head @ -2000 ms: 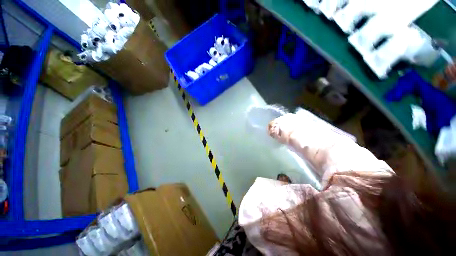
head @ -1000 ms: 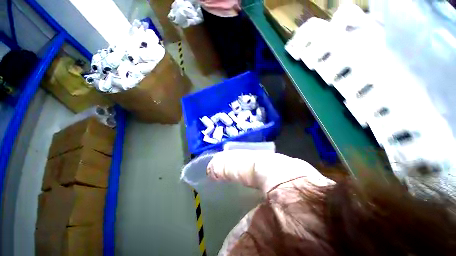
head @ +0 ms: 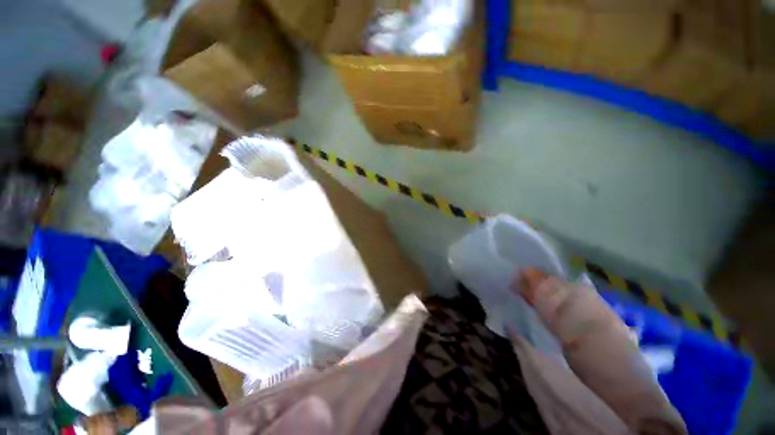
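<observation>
My right hand [head: 544, 293] reaches in from the lower right, its fingers closed on the rim of a clear-white curved sleeve [head: 489, 263], which looks like an air-column bag. The sleeve is in the air over the floor. Left of it, a pile of ribbed clear-white air-column bags [head: 280, 238] fills an open brown carton [head: 357, 212]. One bag in the pile stands with its round mouth up. A pink sleeve crosses the bottom, left of centre, but I cannot make out my left hand there.
A blue crate [head: 705, 365] with white parts is at the lower right. Cartons [head: 408, 106] stand at the top, one holding white items. A green bench [head: 106, 293] with white parts and dark blue cloth [head: 136, 382] is lower left. Yellow-black tape [head: 399, 187] crosses the floor.
The view has swung round from the shelf and bench to the carton of sleeves. The blue crate now shows at the lower right. My right hand still holds the sleeve.
</observation>
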